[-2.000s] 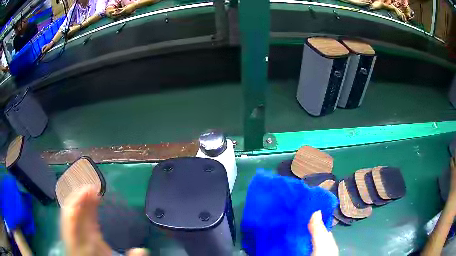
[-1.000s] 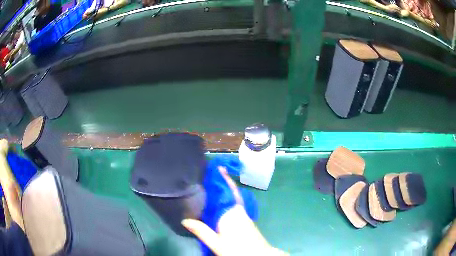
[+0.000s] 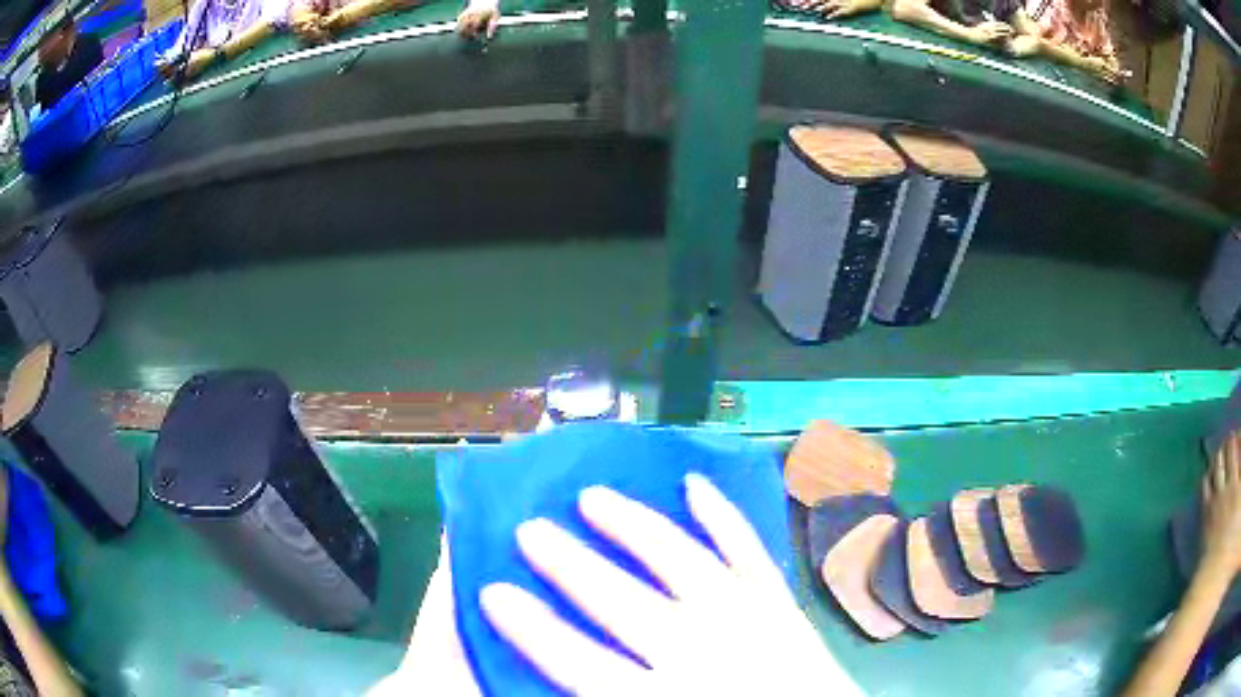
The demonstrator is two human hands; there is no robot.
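A blue cleaning cloth [image 3: 497, 511] is spread flat in front of me at the bottom middle. My right hand [image 3: 633, 586] lies on it, palm down with fingers spread, pressing it. My left hand [image 3: 429, 637] is at the cloth's left edge, overexposed and partly cut off; its fingers and what it holds are hidden. What lies under the cloth is hidden too. Left of my hands a grey speaker [image 3: 293, 538] stands on the green bench, its black base with round feet facing up.
A bottle with a silver cap [image 3: 583, 395] stands behind the cloth. Loose wood-grain and black end covers [image 3: 939, 565] fan out at right. Two speakers [image 3: 833, 232] stand beyond the green post [image 3: 710, 204]. Neighbouring workers' arms [image 3: 1204, 586] show at both sides.
The black-based speaker now stands farther left, away from my right hand. The cloth has gone from bunched beside it to flat under my right hand. The wood-ended speaker at lower left is out of sight.
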